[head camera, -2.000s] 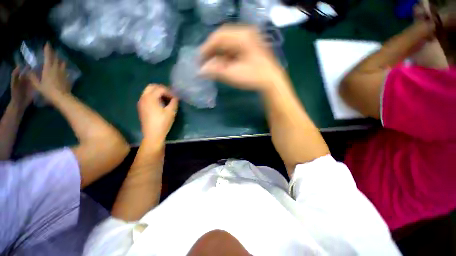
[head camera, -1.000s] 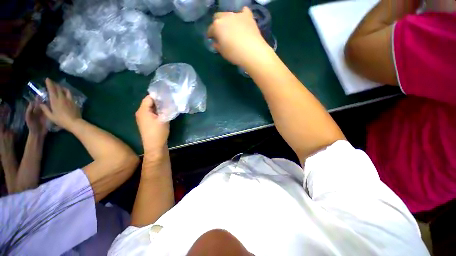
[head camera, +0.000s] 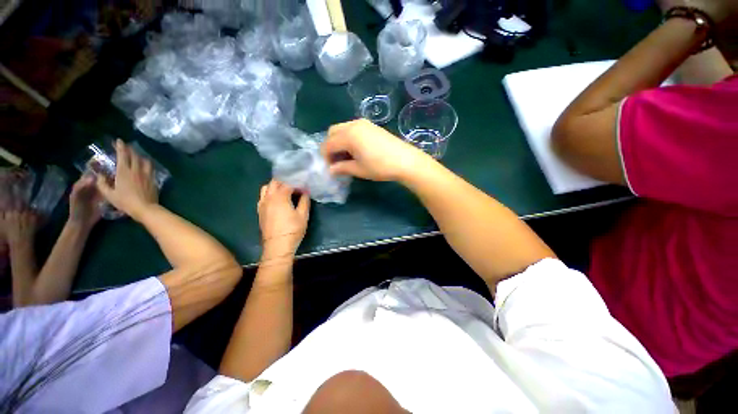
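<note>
A crinkled clear poly bag (head camera: 311, 171) lies between my hands near the middle of the bench; whether a cup is inside I cannot tell. My left hand (head camera: 283, 212) is at its near left side, fingertips at the film. My right hand (head camera: 364, 151) is at its right side, thumb and fingers closed on the film. To the right stand a clear plastic cup (head camera: 427, 123), a smaller clear cup (head camera: 374, 103) and a squat dark grey plastic part (head camera: 427, 84). A heap of bagged cups (head camera: 198, 89) lies beyond and left of my hands, touching the bag.
A person in lavender (head camera: 121, 182) handles film at left. A person in pink (head camera: 672, 149) rests an arm over a white sheet (head camera: 538, 105) at right. Black parts (head camera: 485, 24) lie at the far right. Pale strips (head camera: 326, 16) stand at the far middle. The bench's pale edge (head camera: 388, 240) runs nearest me.
My right hand has come back from the cups at the right to the bag. My left hand and the bag have shifted slightly right. The clear cups and grey part are now uncovered.
</note>
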